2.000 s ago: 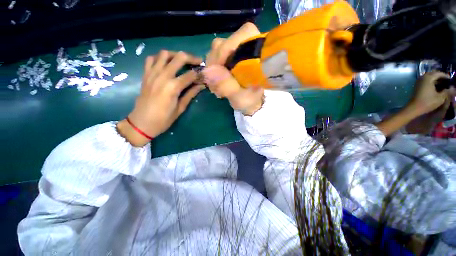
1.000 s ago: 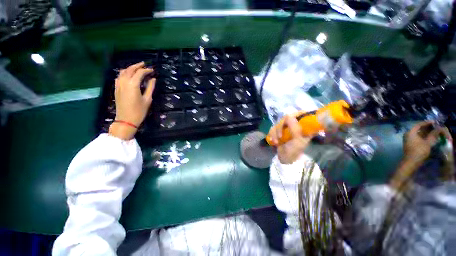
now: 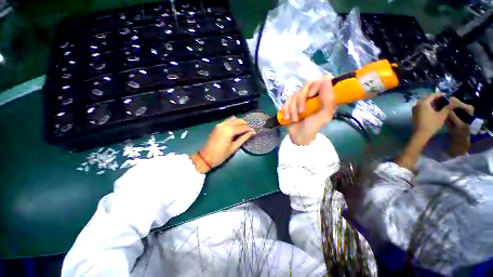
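Observation:
My right hand (image 3: 312,110) grips the orange electric screwdriver (image 3: 351,91), which tilts with its black nose down at the grey speckled screw dish (image 3: 261,142). My left hand (image 3: 224,142) is at the left rim of the dish, its fingertips close together over the edge. Whether it holds a small unit is hidden by the fingers. The screwdriver bit and any screws are too small to make out.
The black blister tray (image 3: 151,116) with round units lies behind my left arm. Small white parts (image 3: 141,150) lie in front of it. Crumpled clear bags (image 3: 294,48) and a cable (image 3: 352,120) are behind the screwdriver. Another person's hands (image 3: 432,116) work at the right.
My left hand has moved from the blister tray to the dish's left side. My right hand still holds the screwdriver, its nose now over the dish. The view has shifted.

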